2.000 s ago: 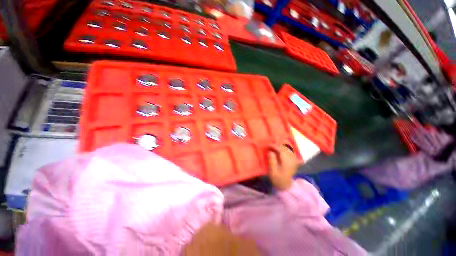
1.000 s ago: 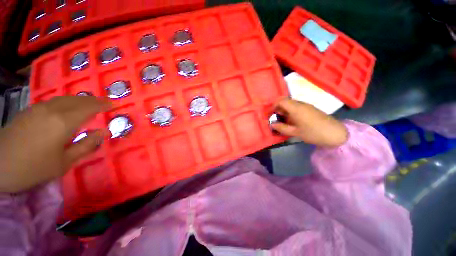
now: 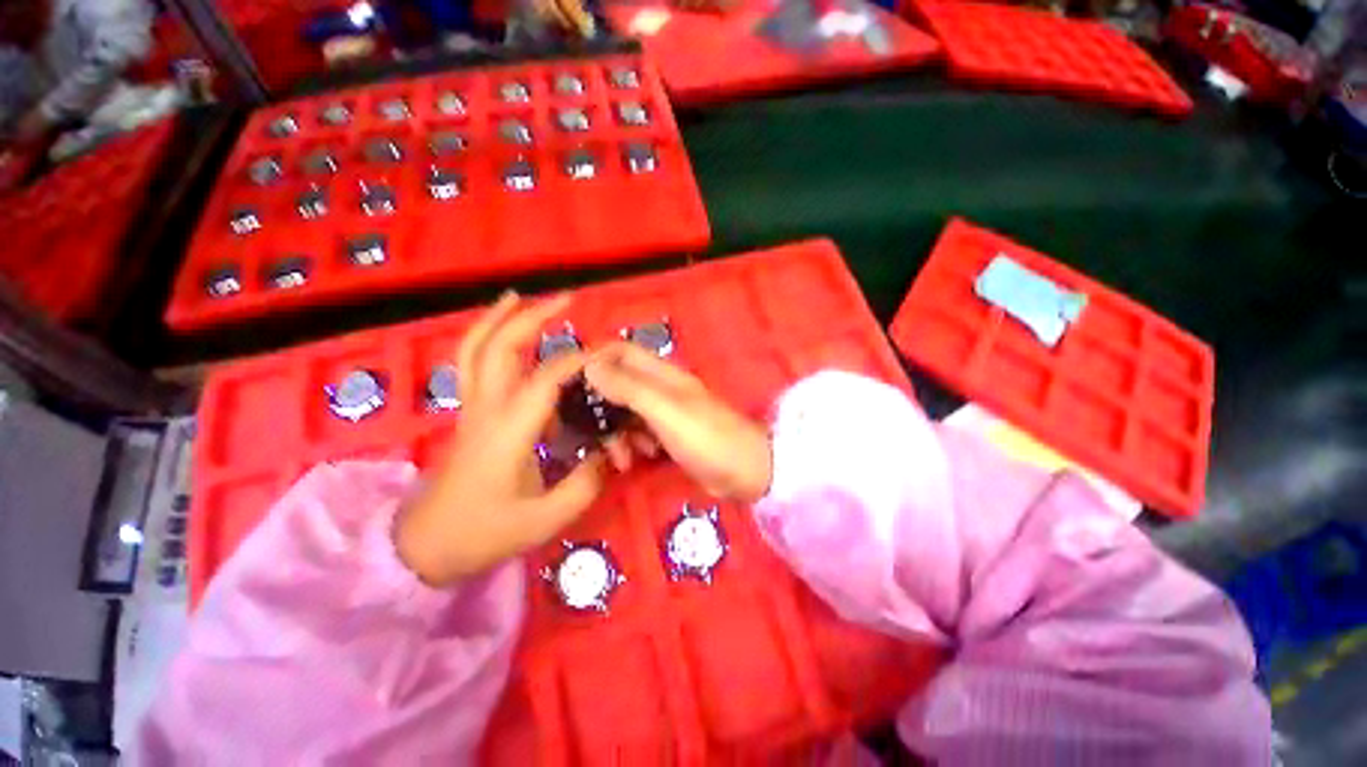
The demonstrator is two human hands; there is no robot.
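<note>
The red watch tray lies under my hands, with watch heads in some of its pockets. Two pale, round watch heads show below my hands, one left and one right. My left hand and my right hand meet above the tray's middle. Their fingers are around a dark watch head between them. A purple glint shows by my left fingers; whether it is a second watch head is unclear. My fingers partly hide the held piece and the pockets beneath.
A filled red tray with rows of watch heads lies beyond. A small red tray with a pale-blue piece is at right, partly over a paper sheet. A calculator-like unit is at left. A blue bin is at lower right.
My left hand has moved right from the tray's left side. My right hand has moved left from its right edge. They now meet over the middle, around a dark watch head. The view has shifted.
</note>
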